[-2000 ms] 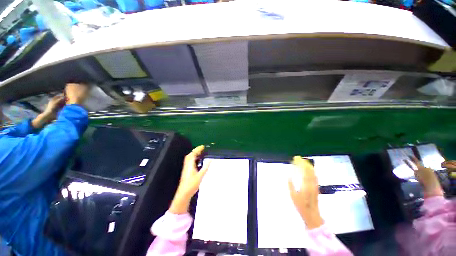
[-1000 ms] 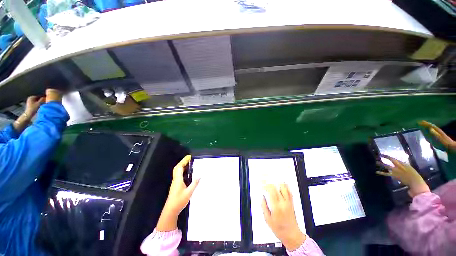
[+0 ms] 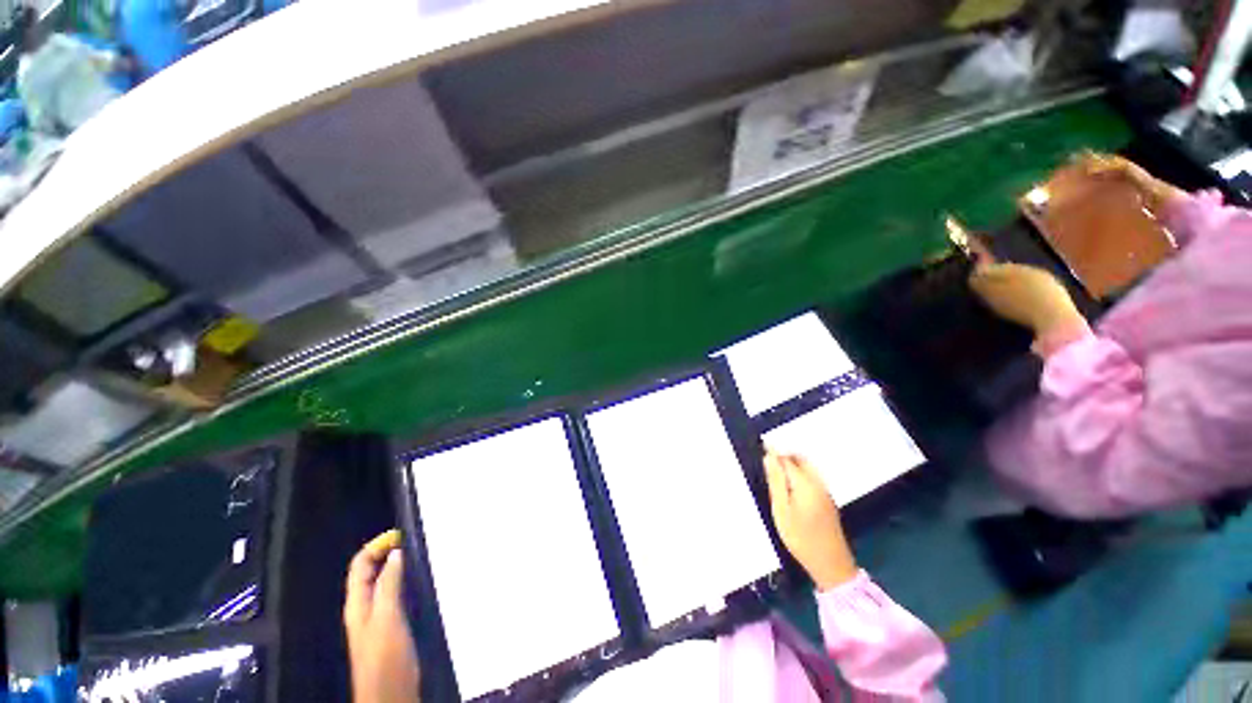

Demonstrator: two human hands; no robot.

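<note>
Two tablets with plain white screens, a left one [image 3: 515, 549] and a right one [image 3: 682, 501], lie side by side in a black tray [image 3: 599, 515], which is tilted in the view. My left hand [image 3: 379, 621] grips the tray's left edge, a yellow finger cot on a fingertip. My right hand [image 3: 810, 522] is at the tray's right edge, its fingers curled on the rim; its thumb is hidden. Both hands are bare apart from the cots, with a pink sleeve on the right arm.
Two more white-screened tablets [image 3: 844, 446] lie right of my tray. A stack of dark tablets [image 3: 179, 549] stands left. At right, a person in pink handles an orange-brown panel [image 3: 1105, 234]. A white ledge [image 3: 179, 151] with hanging sheets [image 3: 378, 172] runs behind the green bench [image 3: 522, 374].
The view has swung to the right and tilted. My right hand has moved off the right tablet's screen to the tray's right edge. The person in blue is almost out of view.
</note>
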